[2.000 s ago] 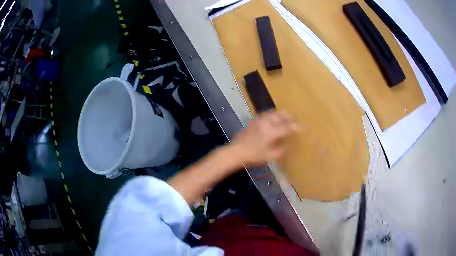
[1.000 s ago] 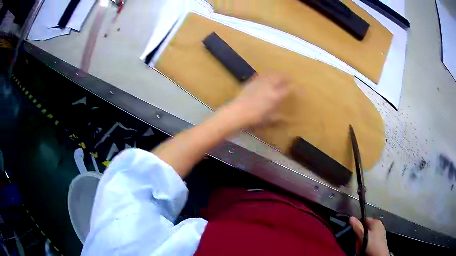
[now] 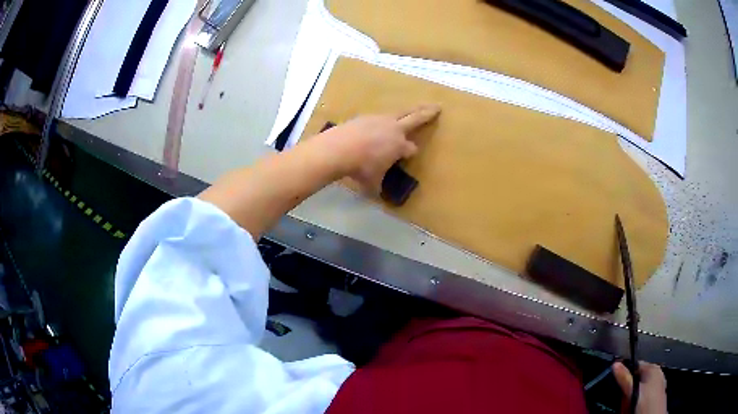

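A tan card pattern with a rounded right end lies on the table. My left hand is over a dark pattern weight near the card's near edge, index finger extended over the card. The hand hides the weight's middle, so its grip cannot be told. Another dark weight lies near the card's rounded end. My right hand, cut off by the bottom edge, holds black shears. Their blades point away over the card, looking closed.
A farther card bears a long handled weight, with white paper around it. At left are a clear ruler, a red pen, a silver block and white pieces with black bands. The metal table edge runs below.
The view has turned and shifted. The left-hand weight is nearer the card's near edge, and my left hand has moved left over it. The other weight and shears stay near the rounded end.
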